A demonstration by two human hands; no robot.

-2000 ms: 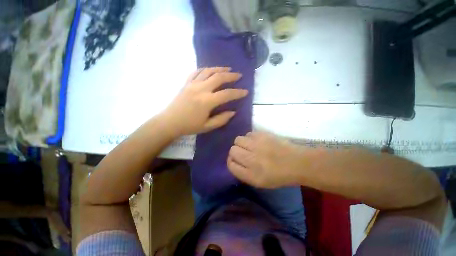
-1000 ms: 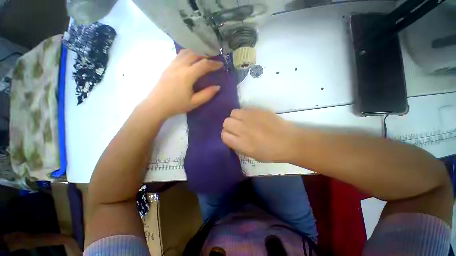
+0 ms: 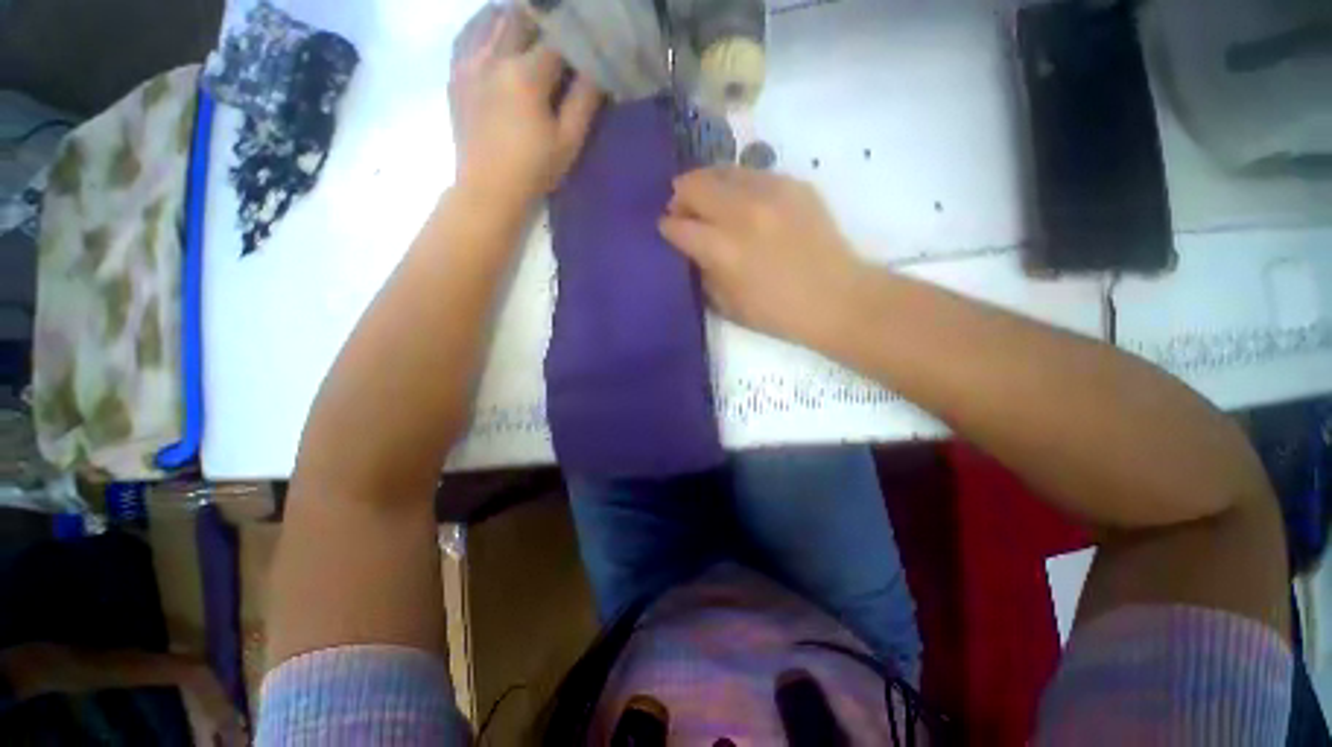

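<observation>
A purple fabric strip [image 3: 628, 307] runs from under the sewing machine head [image 3: 606, 41] down to the table's front edge, its near end just over the edge. My left hand [image 3: 511, 110] is at the strip's far left side beside the machine head, its fingers partly hidden by the head. My right hand [image 3: 760, 241] lies at the strip's right edge near the needle, fingertips together on the fabric, holding that edge. The needle area is blurred. A cream round part [image 3: 732, 70] sits right of the needle.
A black-and-white print piece [image 3: 285, 124] lies at the table's back left. A camouflage-like cloth [image 3: 117, 277] hangs beside a blue rim [image 3: 192, 292]. A black flat rectangle [image 3: 1096, 139] lies at right. A brown carton [image 3: 514, 628] stands below the table. Another person's arm [image 3: 132, 674] shows lower left.
The strip has moved away from me towards the machine, its near end now close to the table edge. Both hands have moved forward, the left one beside the machine head.
</observation>
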